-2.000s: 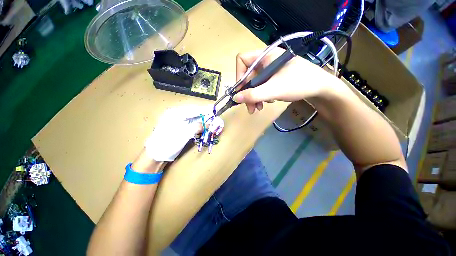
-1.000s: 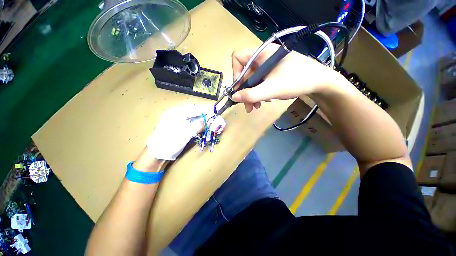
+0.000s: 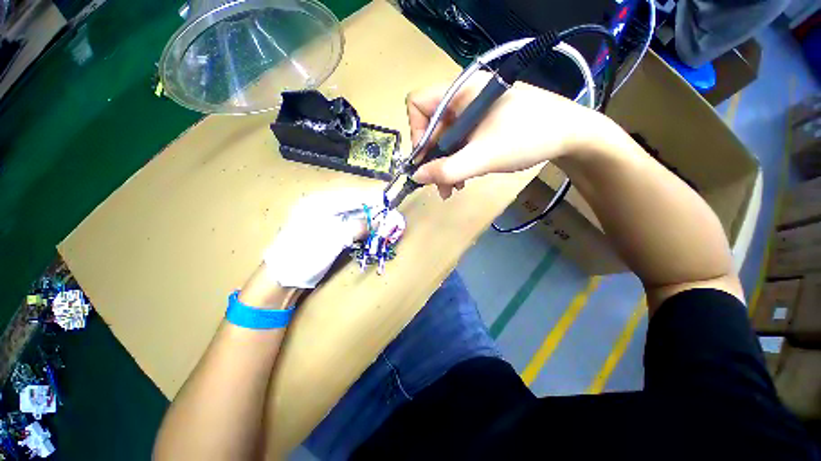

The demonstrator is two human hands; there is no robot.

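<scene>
My left hand (image 3: pixel 315 240), in a white glove with a blue wrist strap (image 3: pixel 259 312), holds a small wired assembly (image 3: pixel 387 230) over the tan cardboard sheet (image 3: pixel 193 212). The assembly is white with dark parts and blue and red wires. My bare right hand (image 3: pixel 495 126) grips the black soldering iron (image 3: pixel 475 115) like a pen. The iron's tip points down at the top of the assembly; whether it touches is too small to tell. A pale solder feed tube (image 3: pixel 447 93) runs along the iron and loops past the wrist.
A black iron stand (image 3: pixel 315 126) with a yellowish cleaning tray (image 3: pixel 374 149) sits beyond my hands. A clear fume funnel (image 3: pixel 252 56) is at the upper left. Wired assemblies (image 3: pixel 69 309) lie on the green surface at left. An open carton (image 3: pixel 711 171) is at right.
My right hand and the iron's rear have shifted slightly left. My left hand still holds the assembly in nearly the same place. An assembly at the far left edge has gone from view.
</scene>
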